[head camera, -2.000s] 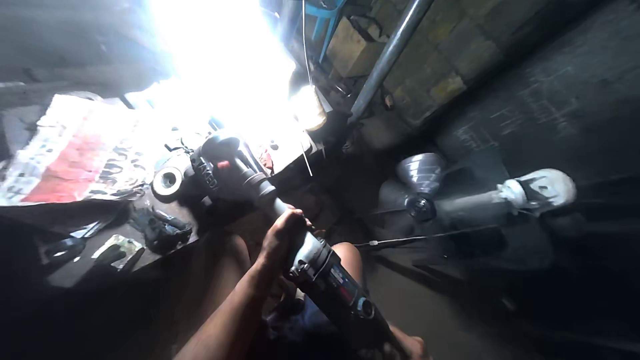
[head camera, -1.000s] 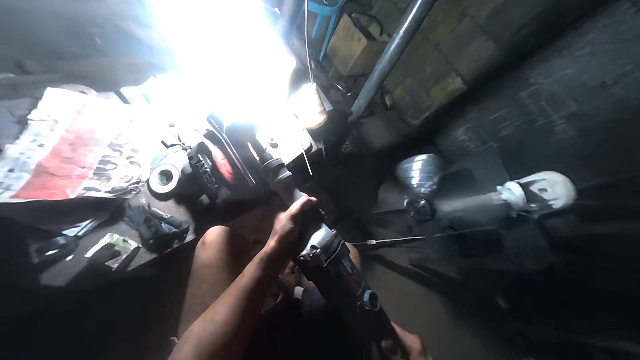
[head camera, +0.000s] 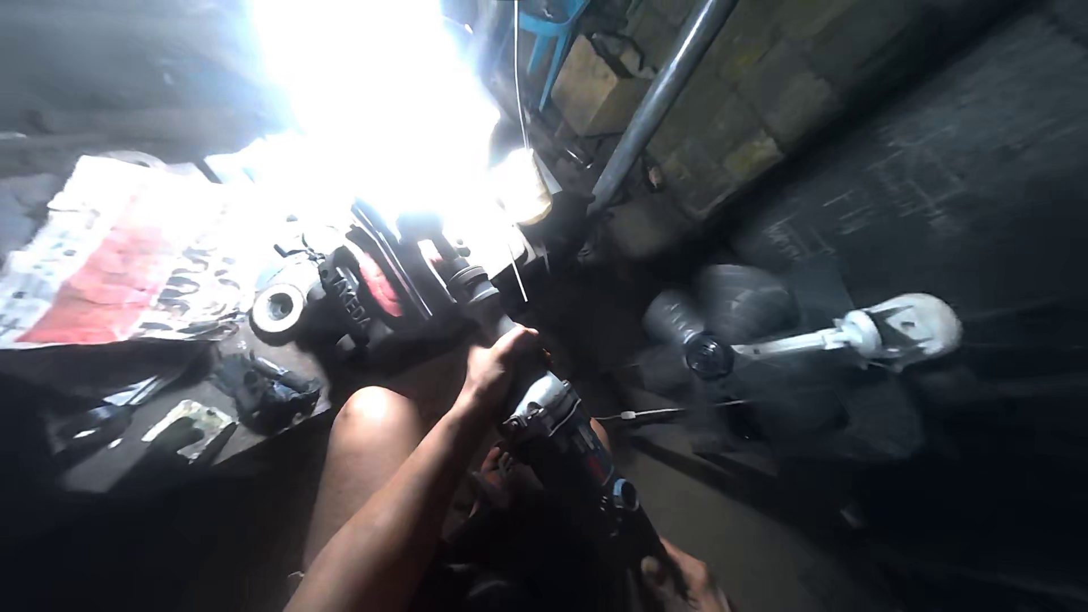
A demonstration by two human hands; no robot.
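A long power tool, apparently a rotary or demolition hammer (head camera: 586, 463), slants across my lap from lower right to upper middle. Around its pale front barrel my left hand (head camera: 501, 365) is closed. My right hand (head camera: 688, 578) grips its rear end at the bottom edge, partly hidden by the dark body. The tool's front end (head camera: 474, 285) reaches the bench edge, where glare hides its tip. Left of it stands a bench grinder (head camera: 348, 302) with a dark, lettered body, and beside that lies a round metal part with a center hole (head camera: 279, 308).
Printed sheeting (head camera: 110, 263) covers the bench's left part, near a dark tool (head camera: 268, 391) and a stained block (head camera: 191, 429). At right, a fan (head camera: 710, 353) with blurred blades has a white base (head camera: 909, 327). A metal pole (head camera: 663, 102) and blue chair (head camera: 552, 25) stand behind.
The tool's front end has shifted right, away from the grinder, which shows more fully now. Both hands have stayed on the tool. The fan's blades appear at a different angle.
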